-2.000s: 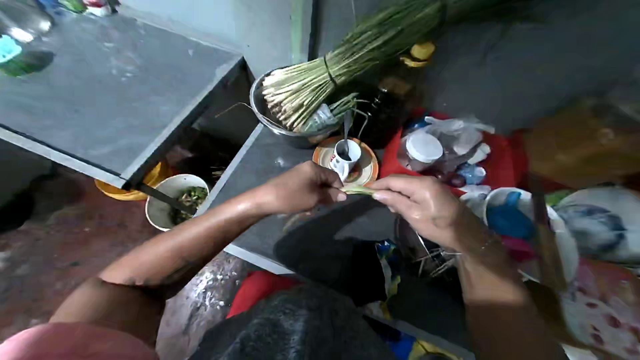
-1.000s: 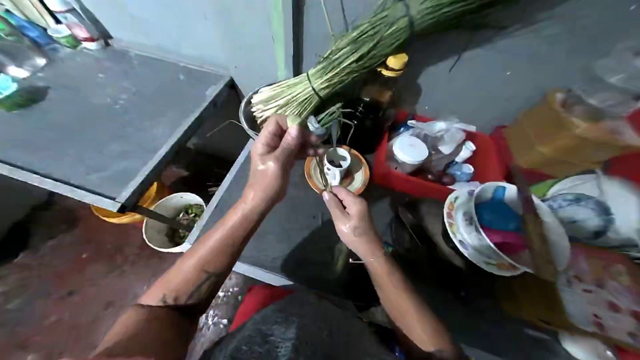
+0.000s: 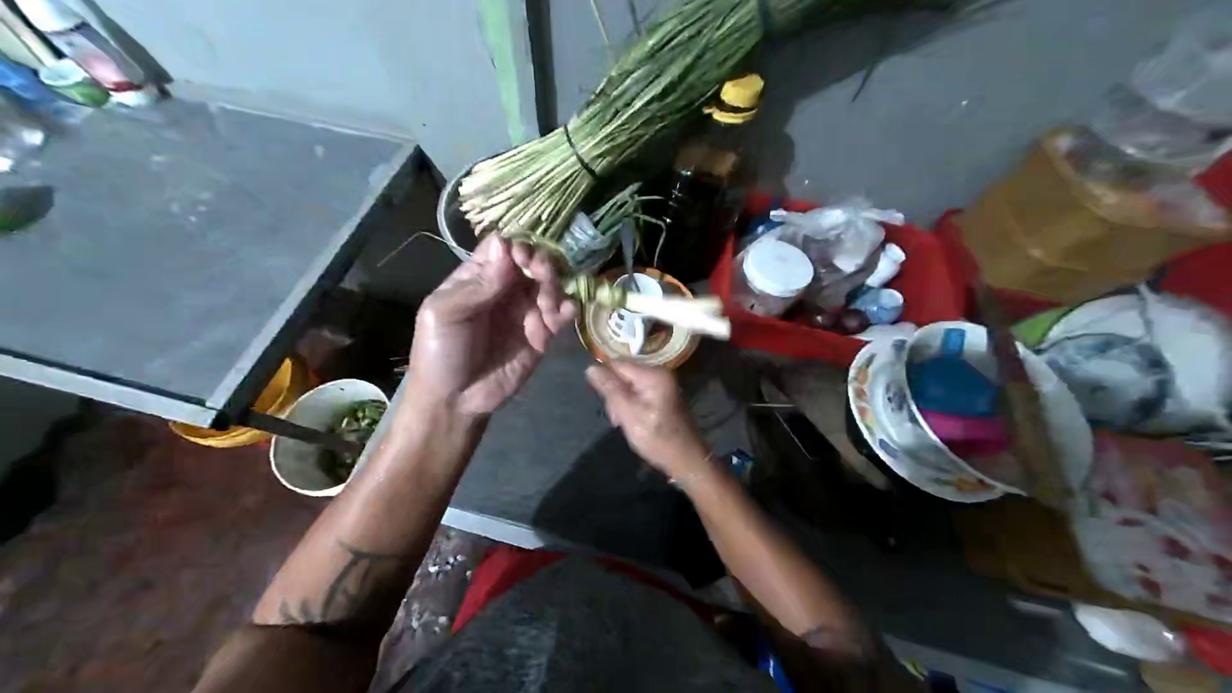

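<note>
My left hand (image 3: 491,322) grips a small knotted bundle of pale green stalks (image 3: 664,310), whose white ends point right. Below those ends, my right hand (image 3: 647,409) has its fingers curled, and whether they pinch a thin strand I cannot tell. Behind the bundle a white cup (image 3: 637,286) stands on an orange-rimmed plate (image 3: 589,337), partly hidden. Beyond my left hand, a large tied sheaf of long green stalks (image 3: 549,183) rests with its pale ends over a metal bowl (image 3: 450,226).
A dark bottle with a yellow cap (image 3: 739,96) stands by the sheaf. To the right are a red tray (image 3: 924,279) with jars and bags, and stacked bowls (image 3: 881,423). A grey table (image 3: 192,260) is at left, above a white bucket (image 3: 289,452) holding green scraps.
Two seconds ago my hands were together at a thin green stalk; now they are apart, with the knotted bundle plainly visible at my left hand. My right hand has moved down from it.
</note>
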